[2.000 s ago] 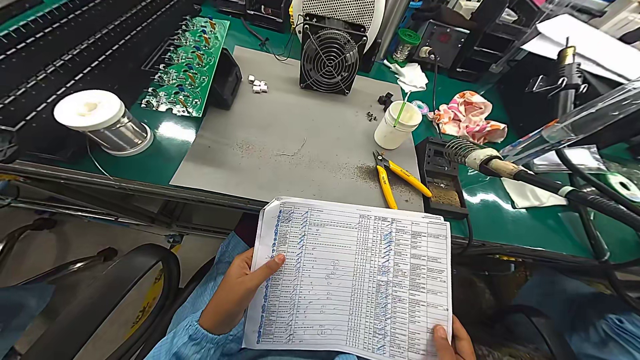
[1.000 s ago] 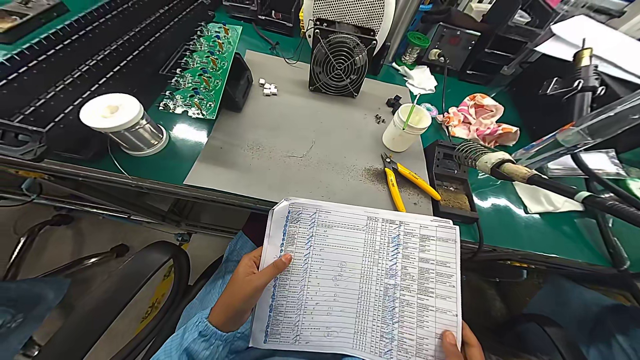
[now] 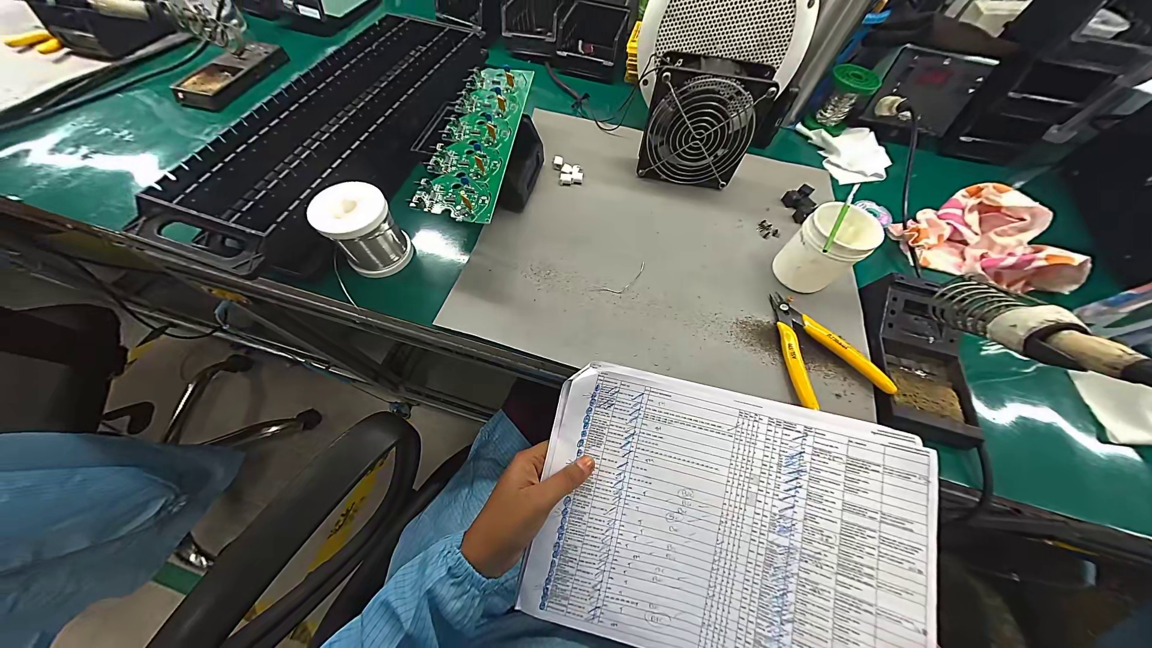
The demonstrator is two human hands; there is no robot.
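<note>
My left hand (image 3: 526, 504) grips the left edge of a stack of printed sheets (image 3: 720, 522), its thumb on top. The sheets bear a table with blue pen marks and lie over my lap, near the bench edge. My right hand is out of view. Just beyond the sheets, yellow-handled flush cutters (image 3: 814, 346) rest on a grey mat (image 3: 585, 243), jaws pointing away. A white tub (image 3: 828, 247) with a green stick in it stands behind them. Farther off are a fan (image 3: 700, 130), small white parts (image 3: 568, 171) and black parts (image 3: 799, 202).
Left of the mat are a solder wire spool (image 3: 362, 229), a green circuit board (image 3: 477, 144) and a black slotted rack (image 3: 306, 135). On the right sit a soldering iron (image 3: 1035, 328) in its coiled holder, a tray (image 3: 922, 387) and a patterned cloth (image 3: 990, 238). A person's blue sleeve (image 3: 99, 513) shows at left.
The view has swung left, showing more of the rack and bench. My right hand, on the sheets' lower right edge before, has gone out of view. My left hand keeps its hold.
</note>
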